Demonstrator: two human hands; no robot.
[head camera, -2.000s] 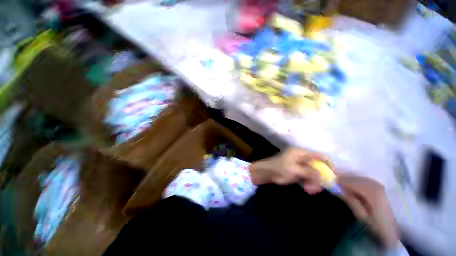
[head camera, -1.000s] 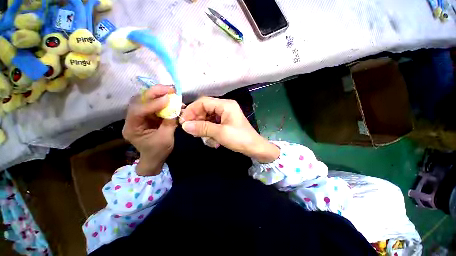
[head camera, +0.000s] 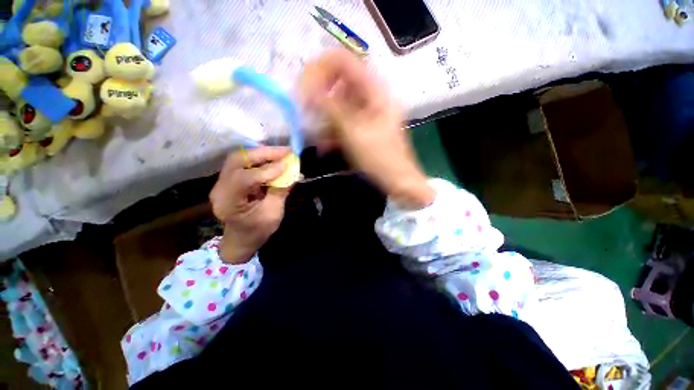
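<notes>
My left hand (head camera: 249, 199) holds the plush piece by one pale-yellow end (head camera: 284, 172) at its fingertips, above my dark-clothed lap at the table's front edge. The piece's blue strip (head camera: 272, 90) curves up and left to the other pale-yellow end (head camera: 215, 77), which is blurred over the cloth. My right hand (head camera: 354, 107) is raised up and right of the piece, strongly blurred, with fingers bent together. No needle or thread can be made out, so what it holds cannot be told.
A heap of blue and yellow plush pieces (head camera: 74, 87) lies at left on the whitish table cloth (head camera: 502, 49). Snips (head camera: 341, 30) and a smartphone (head camera: 404, 23) lie at the back. A carton (head camera: 590, 148) and a white sack (head camera: 582, 312) stand at right.
My right hand has moved up and away from the yellow end and now blurs. My left hand has shifted slightly right with the piece. Earlier the view swung over from the cartons and table.
</notes>
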